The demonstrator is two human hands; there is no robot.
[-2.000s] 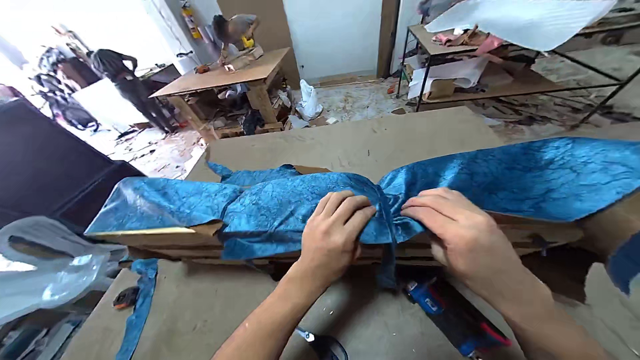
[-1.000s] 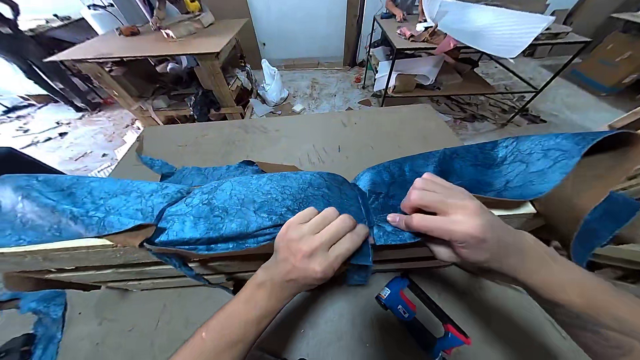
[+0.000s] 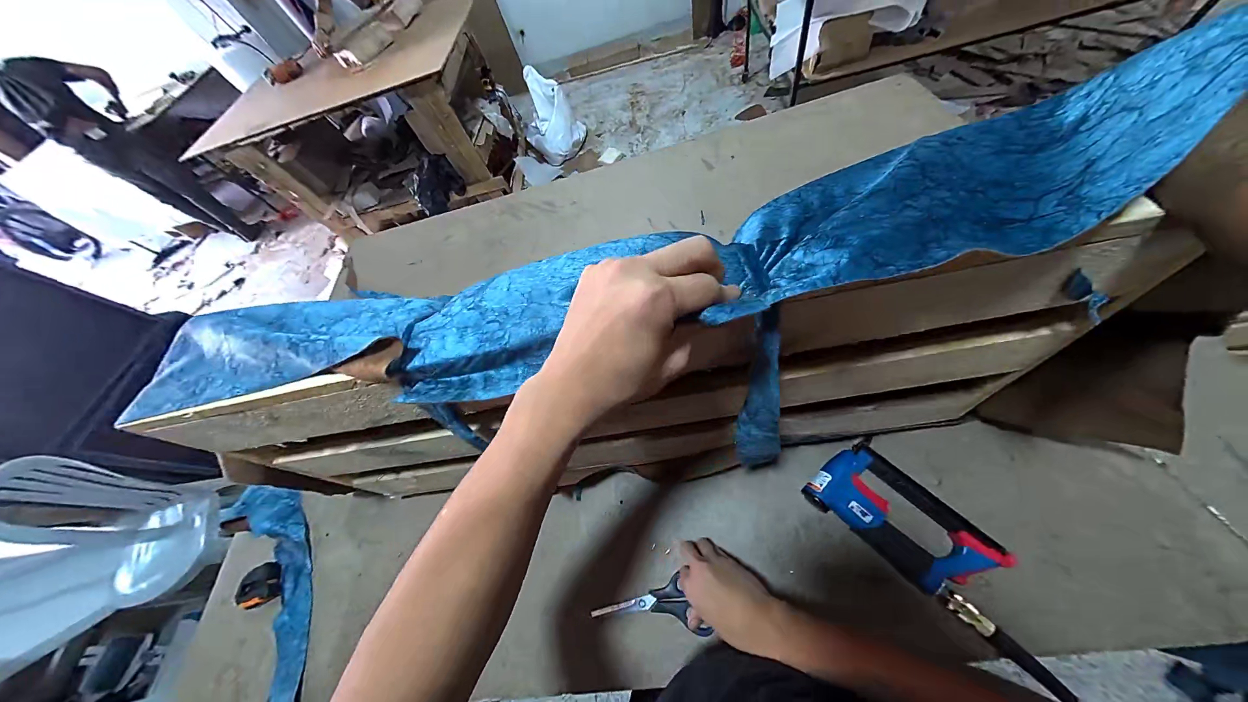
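Blue crinkled fabric point(image 3: 546, 292) lies over the top of a slatted wooden frame point(image 3: 877, 375), gathered at a blue strip point(image 3: 759, 400) that hangs down its front. My left hand point(image 3: 643, 302) pinches the fabric's front edge just left of that strip. Low in the view, my right hand point(image 3: 726, 595) is on the black handles of a pair of scissors point(image 3: 648, 603), which lie on the board-topped table with the blades pointing left. A blue and red pneumatic staple gun point(image 3: 907, 517) rests to the right of the scissors, its hose attached.
A tape measure point(image 3: 259, 585) and a blue fabric scrap point(image 3: 291, 595) lie at the left, near a clear plastic chair point(image 3: 107, 556). Behind the frame stand a wooden workbench point(image 3: 341, 78) and a white plastic bag point(image 3: 554, 117). A person point(image 3: 97, 127) is at the far left.
My right hand has left the fabric and moved down to the scissors. My left hand stays on the fabric by the gathered strip.
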